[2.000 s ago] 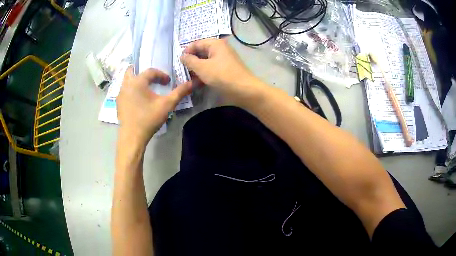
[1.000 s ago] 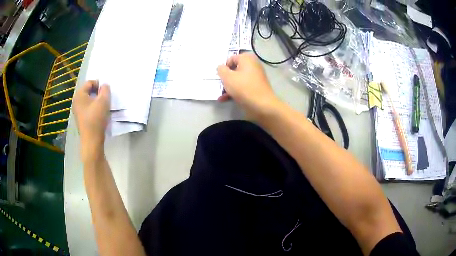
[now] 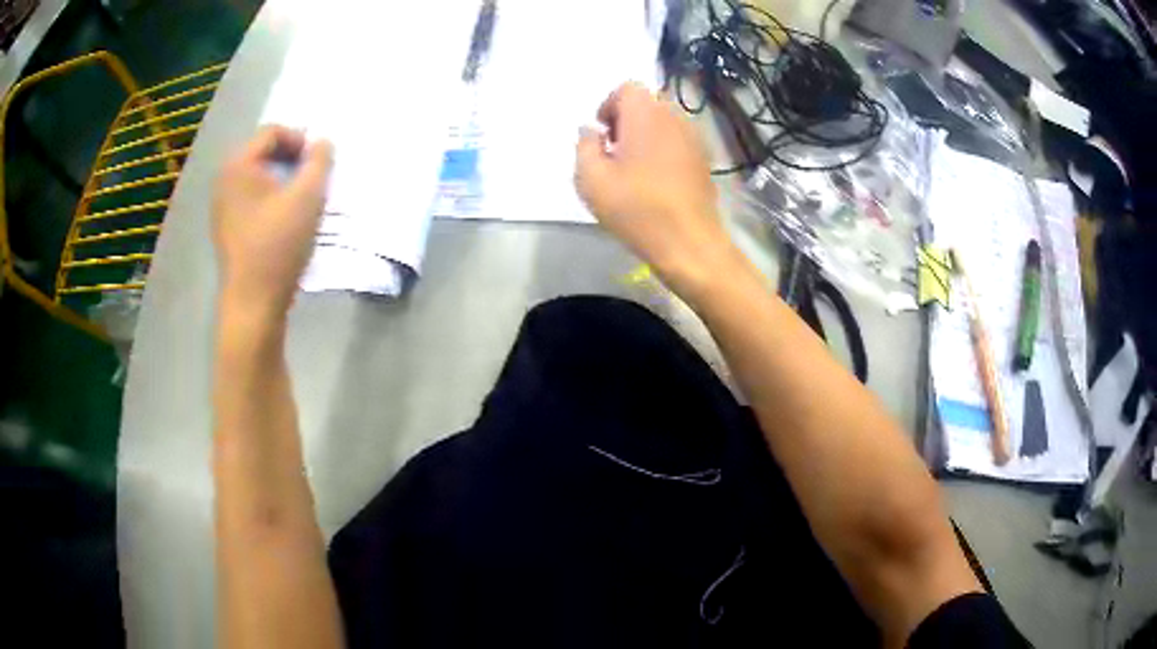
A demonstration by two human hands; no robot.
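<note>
White printed sheets (image 3: 539, 121) lie at the top of the table, one with a blue patch. Another page (image 3: 381, 140) lies to their left, its lower edge curled. My left hand (image 3: 269, 209) is at that page's left edge, fingers curled, seeming to pinch it. My right hand (image 3: 653, 178) is over the right edge of the sheets, thumb and fingers curled; whether it grips paper I cannot tell. The dark navy garment (image 3: 558, 507) lies nearest me with its collar end (image 3: 609, 349) below the sheets and pale loose threads on it.
A tangled black cord (image 3: 812, 95) and clear plastic bag (image 3: 850, 209) lie at the top right. Black scissor handles (image 3: 840, 323) show beside my right forearm. A paper stack (image 3: 1002, 304) at right bears a green pen (image 3: 1029, 304) and a tan stick (image 3: 980, 361). A yellow rack (image 3: 121, 190) stands left.
My hands have moved from close together over a folded white bundle to wide apart. The pages now lie spread. The view has shifted slightly.
</note>
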